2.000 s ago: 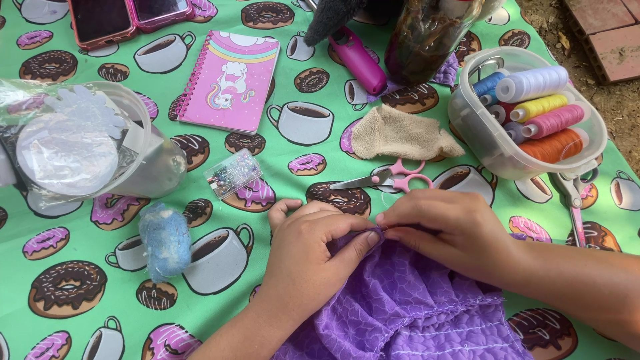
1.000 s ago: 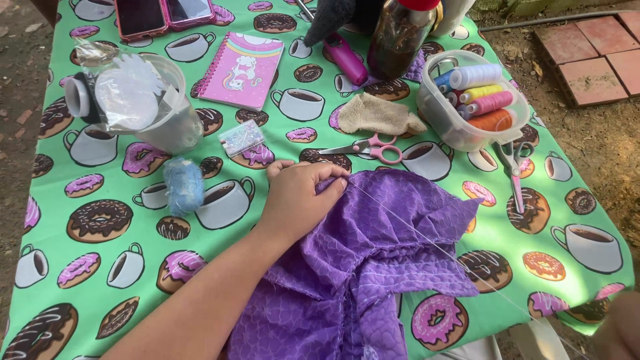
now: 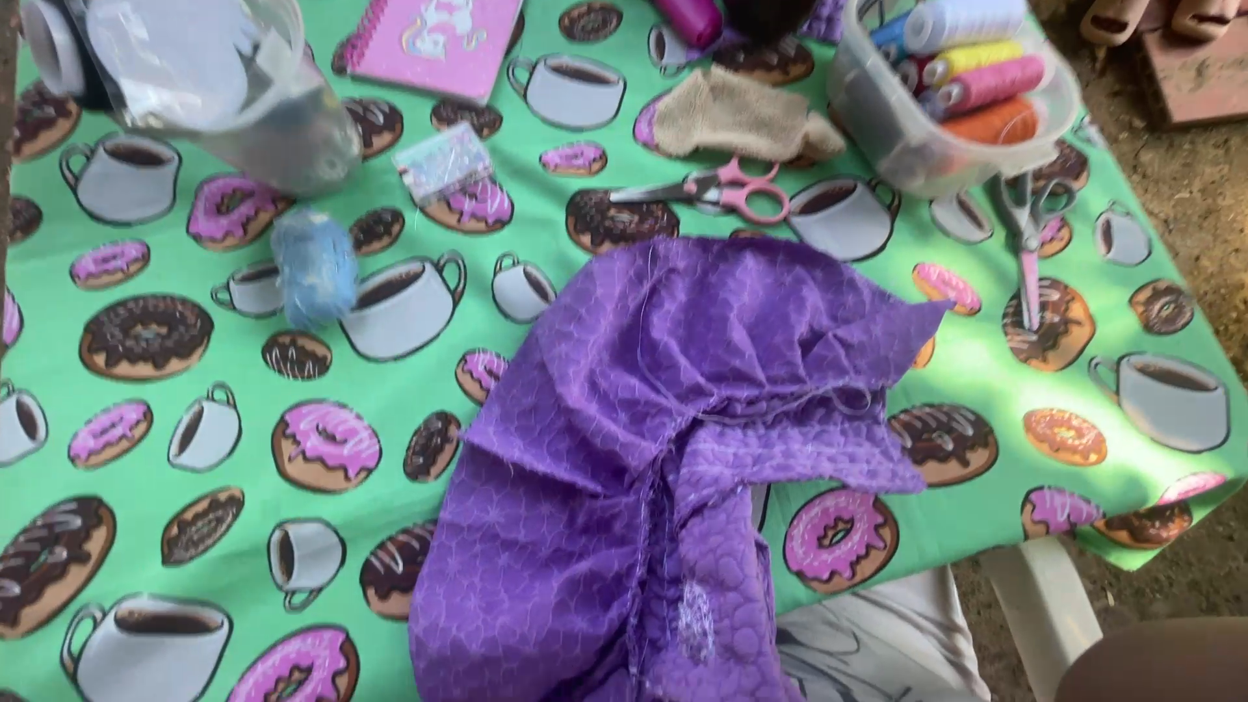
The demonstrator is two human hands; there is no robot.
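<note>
Purple patterned fabric [image 3: 604, 409], gathered along a seam, lies across the front of the table and hangs toward its near edge. A loose pale thread [image 3: 648, 341] curls over its upper part and along the gathers. Neither my left hand nor my right hand can be seen on it. Beyond the fabric lie scissors with pink handles [image 3: 746, 193], their blades pointing left. A second pair of scissors [image 3: 1029, 234] rests at the right, below a clear plastic tub [image 3: 877, 136] of thread spools [image 3: 994, 83]. Light blue yarn or thread [image 3: 317, 268] sits left of the fabric.
A beige cloth piece [image 3: 726, 112], a small clear packet [image 3: 446, 164] and a pink spiral notebook [image 3: 436, 44] lie farther back. At the upper left stands a plastic container [image 3: 302, 127]. A chair part [image 3: 1043, 600] and a blurred rounded body part [image 3: 1160, 663] show at lower right.
Both hands were at the fabric's upper edge at first; one second ago only one was there. It has let go and left the view. The fabric now lies loose, seen closer.
</note>
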